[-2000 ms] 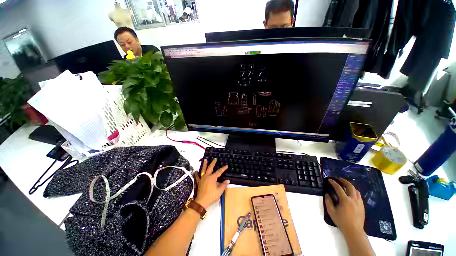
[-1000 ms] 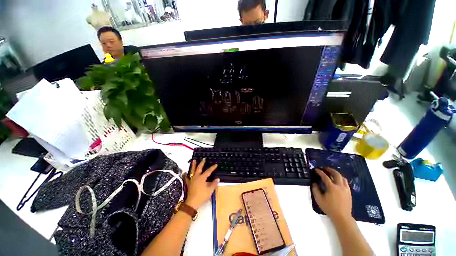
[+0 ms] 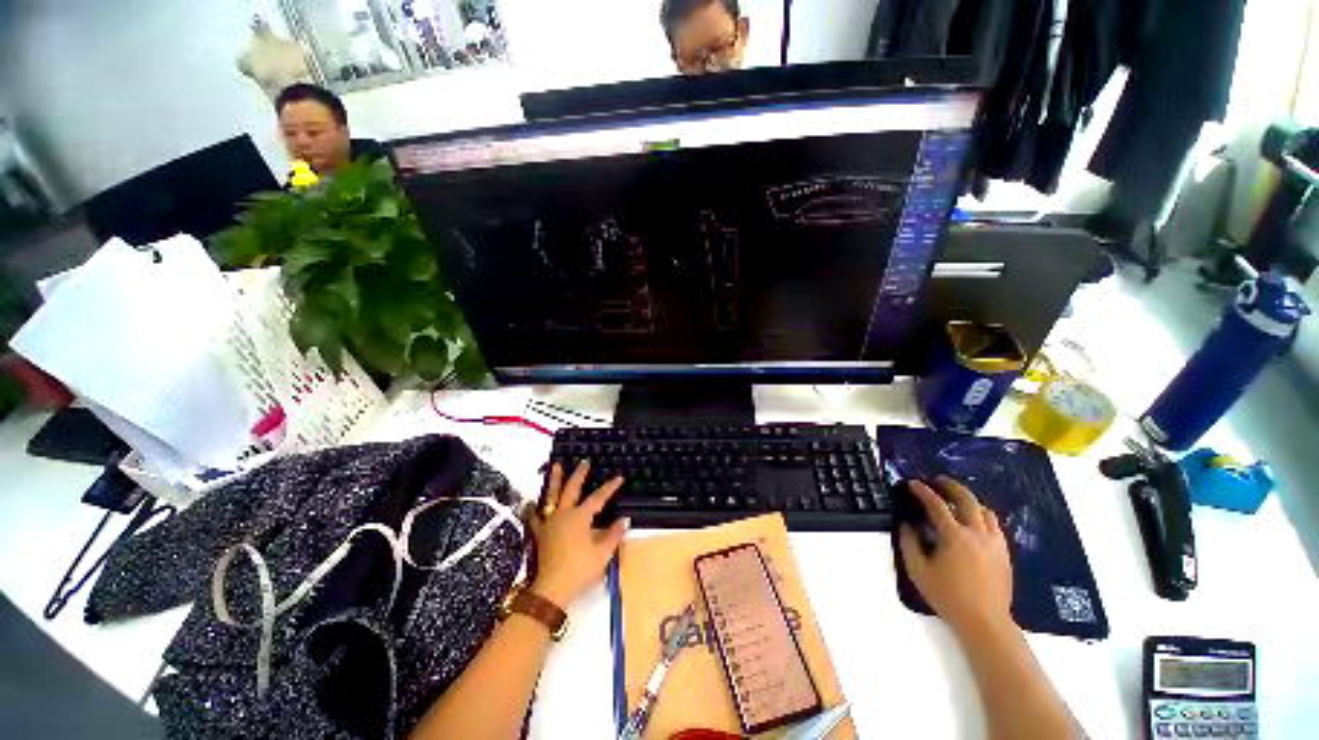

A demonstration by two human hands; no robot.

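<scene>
My right hand (image 3: 958,557) is closed over the black mouse (image 3: 917,518) on the dark mouse pad (image 3: 1034,535). My left hand (image 3: 573,532) rests with fingers spread on the left end of the black keyboard (image 3: 723,474) and holds nothing. The monitor (image 3: 666,246) shows thin white and red pattern outlines on black. A smartphone (image 3: 758,636) with a pale pink lit screen lies on the tan notebook (image 3: 651,578). Small silvery snips (image 3: 655,680) lie beside it. A bit of red handle (image 3: 706,734) shows at the bottom edge.
A speckled dark garment (image 3: 318,506) with a whitish tape measure (image 3: 326,564) lies left. A calculator (image 3: 1201,680), black stapler (image 3: 1162,532), yellow tape roll (image 3: 1066,415), blue tin (image 3: 966,379) and blue bottle (image 3: 1227,362) stand or lie right. A plant (image 3: 340,260) and paper basket (image 3: 311,362) are back left. Two people sit behind.
The pattern outlines on the screen have become larger and spread wider. The view has shifted, so more of the calculator shows at right. Both hands keep their places on keyboard and mouse.
</scene>
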